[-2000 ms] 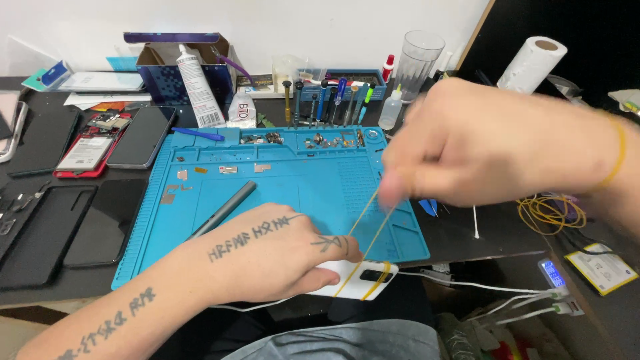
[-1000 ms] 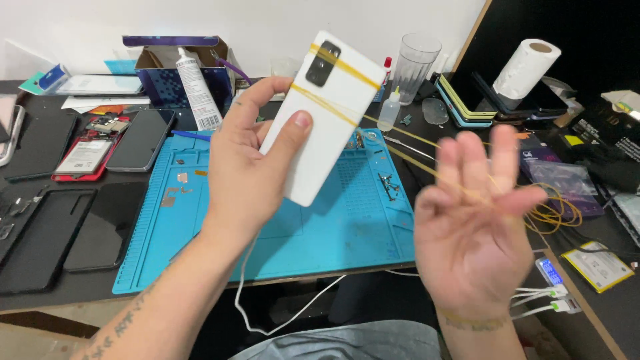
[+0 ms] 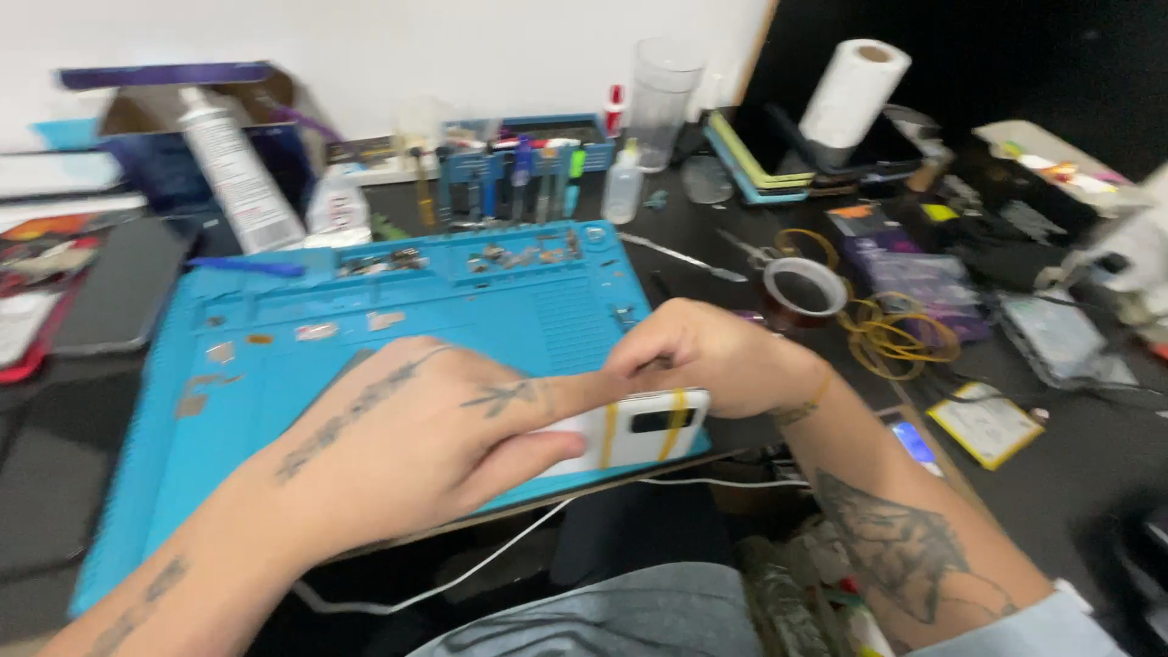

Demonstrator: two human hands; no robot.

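A white smartphone point(image 3: 652, 449) stands tilted on its long edge at the front of a blue silicone repair mat point(image 3: 511, 301), its camera side facing me. Yellow rubber bands point(image 3: 675, 425) run around its body near the camera block. My left hand point(image 3: 447, 420) grips the phone, thumb on the back and index finger stretched along the upper edge. Behind the camera end, my right hand point(image 3: 703, 356) has its fingers bent at the phone's upper edge; whether they pinch a band is hidden. Another yellow band circles my right wrist.
Small screws and parts lie in the mat's trays, with a blue pry tool point(image 3: 246, 266) beside them. Right of the mat are a metal spatula point(image 3: 684, 257), a round container point(image 3: 805, 287), loose rubber bands point(image 3: 899, 333) and a battery point(image 3: 985, 424). A white cable point(image 3: 474, 566) hangs in front.
The phone, raised above the mat one second ago, is now down at its front edge. My right hand has moved from apart, with a band stretched from it, to the phone.
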